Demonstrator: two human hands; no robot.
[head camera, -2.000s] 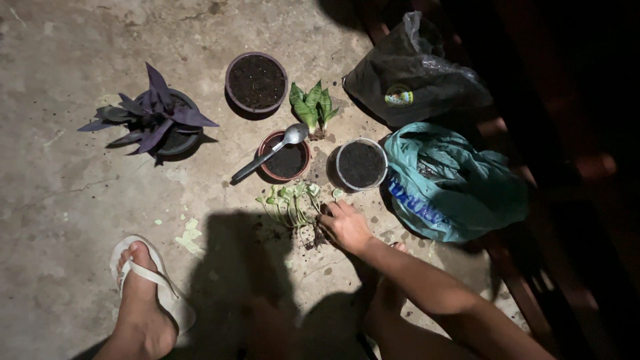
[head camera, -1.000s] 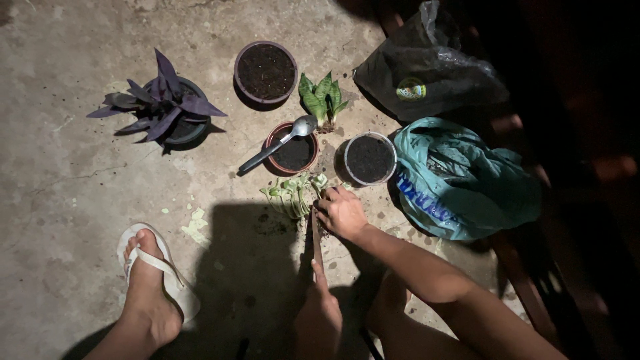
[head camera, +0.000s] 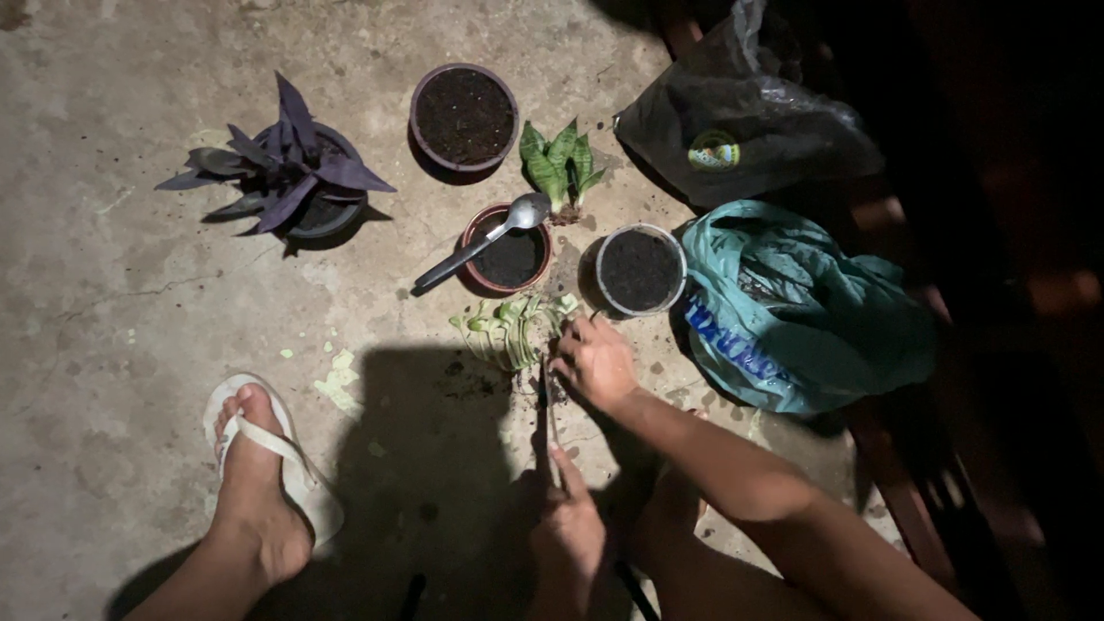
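Note:
My left hand (head camera: 569, 526), at the bottom centre, is closed around a thin knife-like tool (head camera: 550, 414) whose far end points up at the plants. My right hand (head camera: 595, 358) pinches the right end of a row of pale green leafy cuttings (head camera: 509, 332) lying on the concrete, close to that tool's tip; its fingertips are partly hidden. Just above the row is a small reddish pot of dark soil (head camera: 509, 259), with a metal spoon with a black handle (head camera: 483, 243) resting across it. A clear tub of soil (head camera: 642, 269) stands above my right hand.
A rooted snake plant (head camera: 559, 164) lies beside a larger soil-filled pot (head camera: 464, 116). A purple-leaved potted plant (head camera: 297, 177) stands left. At right are a dark plastic bag (head camera: 742, 121) and a teal plastic bag (head camera: 811, 310). My left foot (head camera: 250, 474) wears a white flip-flop.
Two seconds ago my left hand was hard to make out in the shadow; by one second ago it had come up with the knife-like tool. My right hand stays at the cuttings.

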